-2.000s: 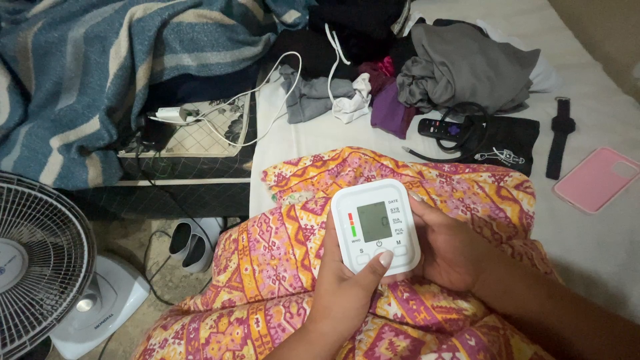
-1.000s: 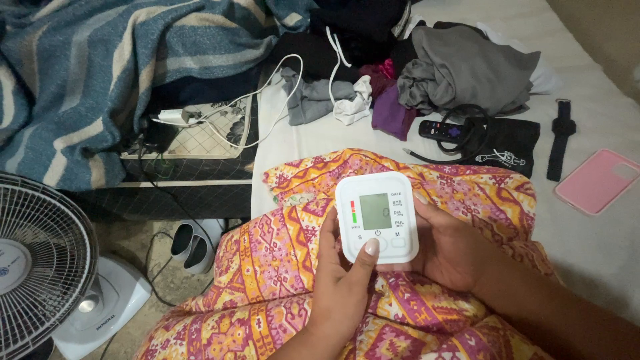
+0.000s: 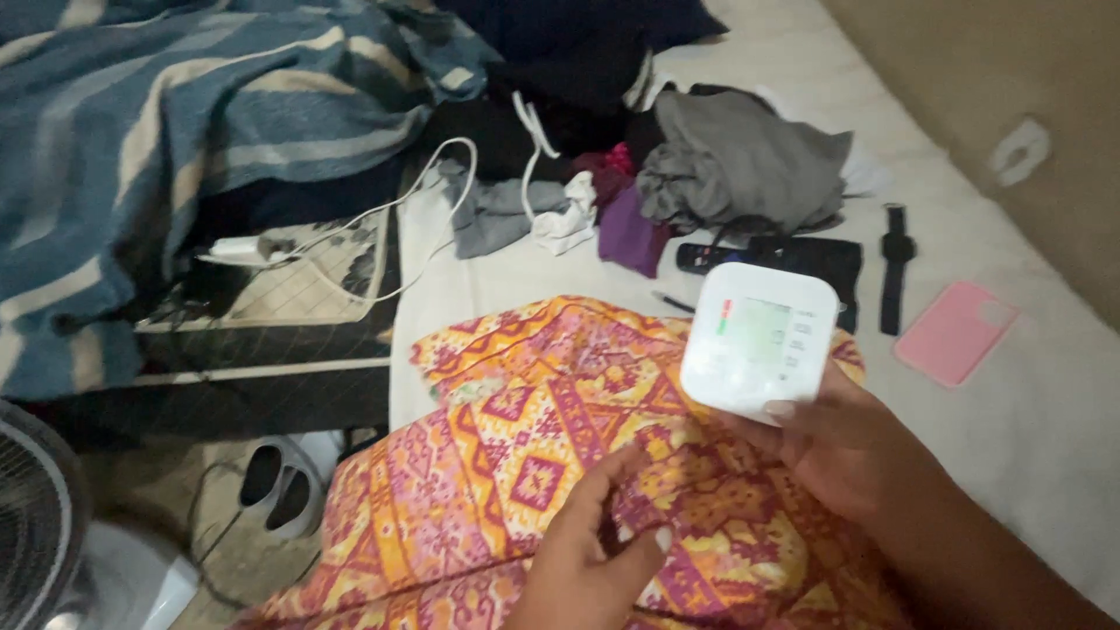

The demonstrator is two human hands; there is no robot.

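Note:
A white digital blood pressure monitor is tilted up in my right hand, which grips its lower edge with the thumb on the front. Its small screen is lit and the markings are blurred. My left hand is off the monitor, lower and to its left, with thumb and fingers apart and nothing between them. Both hands are over the orange and pink patterned cloth across my lap.
Behind the monitor lie a black remote, a black pouch, purple cloth and grey clothing. A black watch and pink phone case are at the right. A white cable, fan and striped blanket are leftward.
My left hand has let go of the monitor and moved down. My right hand has moved the monitor to the right, where it now covers part of the pouch.

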